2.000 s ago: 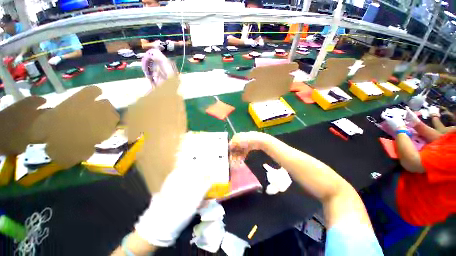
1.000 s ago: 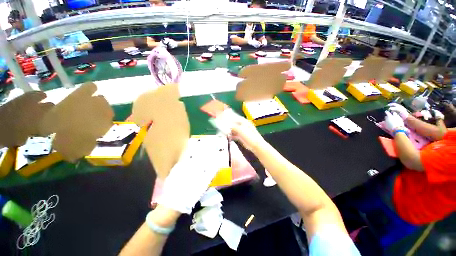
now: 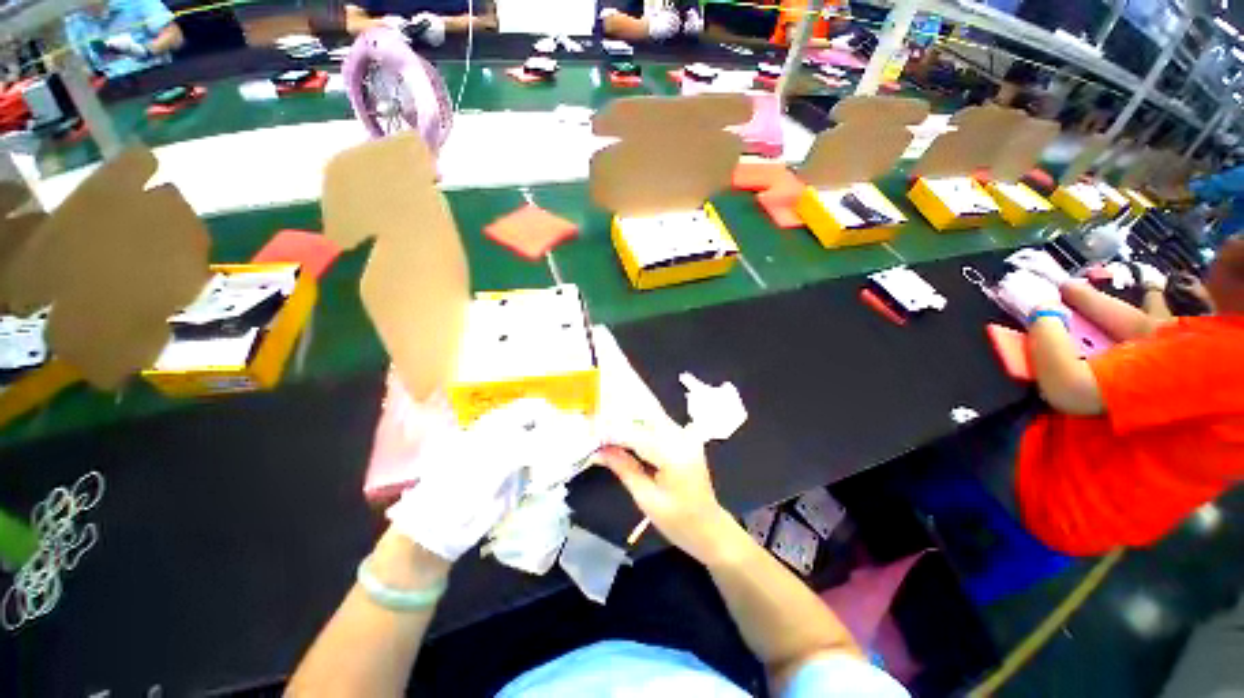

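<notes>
An open yellow box (image 3: 525,397) stands on a pink pad (image 3: 396,443), its brown lid (image 3: 409,293) upright at the left. A flat white device with dark dots (image 3: 529,327) lies in the box. My left hand (image 3: 471,477), in a white glove, is at the box's near side. It blends with crumpled white wrap (image 3: 529,525), so its grip is unclear. My bare right hand (image 3: 669,477) is right of it, fingertips closed on thin white material (image 3: 628,402) that runs up beside the box.
Open yellow boxes (image 3: 674,256) and an orange-red pad (image 3: 532,231) are on the green belt (image 3: 478,259). A white bundle (image 3: 714,408) lies on the black mat (image 3: 819,341). Pale loops (image 3: 55,545) are at left. A person in orange (image 3: 1146,423) works at right. A pink hoop (image 3: 398,89) stands beyond.
My right hand has come down from above the belt to the near right of the box, beside my left hand. My left hand has moved off the device to the box's near edge. The view has shifted.
</notes>
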